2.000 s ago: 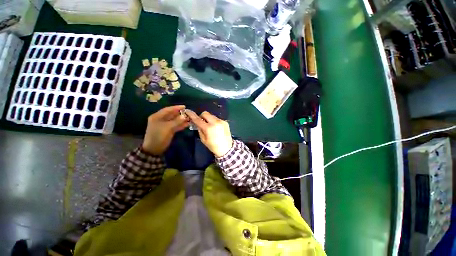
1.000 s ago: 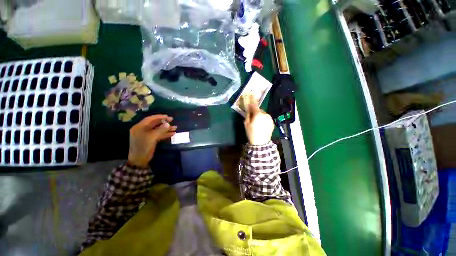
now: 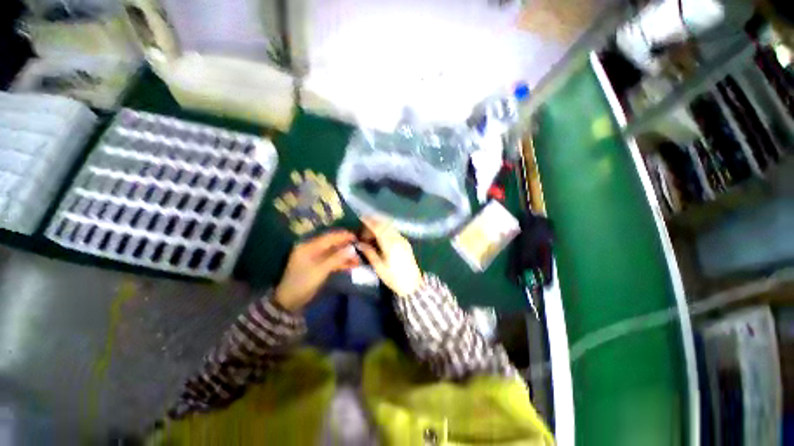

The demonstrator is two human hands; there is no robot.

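Note:
My left hand [image 3: 315, 268] and my right hand [image 3: 392, 258] meet in front of me at the bench edge, fingertips together around a small dark and whitish piece [image 3: 357, 253], probably a housing; blur and fingers hide its details. A small white block [image 3: 364, 276] shows just below the fingers. A pile of small tan and grey pieces [image 3: 309, 202] lies beyond my left hand. The open clear plastic bag [image 3: 444, 226] with black parts [image 3: 389, 185] lies beyond my right hand. The white blister tray [image 3: 165, 193] with dark pockets is at the left.
A white card or shallow box [image 3: 486, 235] lies right of the bag, near a black pouch [image 3: 531, 251] and a red-and-black tool [image 3: 498, 185]. A blue-capped bottle [image 3: 501, 111] stands behind. White stacked trays [image 3: 39, 161] are far left. A green conveyor [image 3: 614, 287] runs at right.
My right hand was at the white card a second ago and has come back to my left hand. The view has tilted up, showing more of the area behind the bench.

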